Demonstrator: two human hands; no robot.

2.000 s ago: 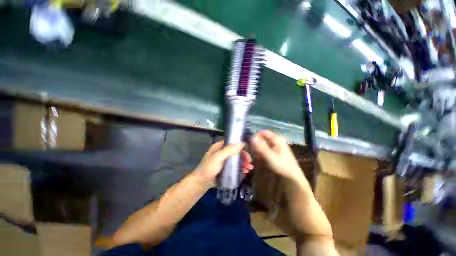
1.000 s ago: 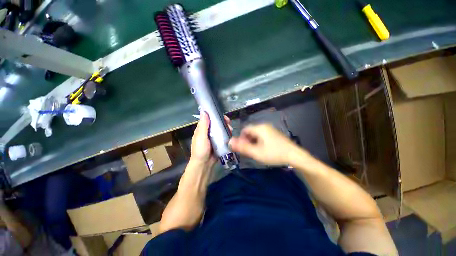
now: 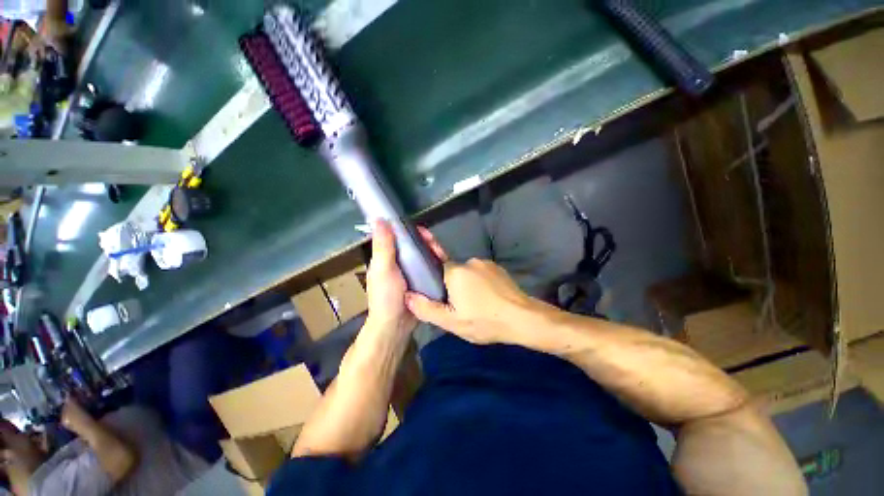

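The hair styling brush (image 3: 373,189) lies slantwise over the bench's near edge, its barrel with a dark red strip and silvery vented side pointing to the upper left. My left hand (image 3: 390,276) is wrapped around the grey handle from the left. My right hand (image 3: 472,300) grips the bottom end of the handle, thumb on top. The handle's end is hidden under my right hand. Its power cord cannot be told.
The mallet's black grip (image 3: 664,44) lies at the bench edge, upper right. Yellow-handled pliers (image 3: 179,201) and a white bottle (image 3: 178,249) are left by a post. Open cartons (image 3: 267,402) stand below the bench. Another person's arm (image 3: 97,441) is at lower left. A black cable (image 3: 593,254) hangs below the bench.
The view has turned, and the brush shows further left. My right hand, formerly loose beside the handle, has closed on its lower end. The screwdriver has left the picture.
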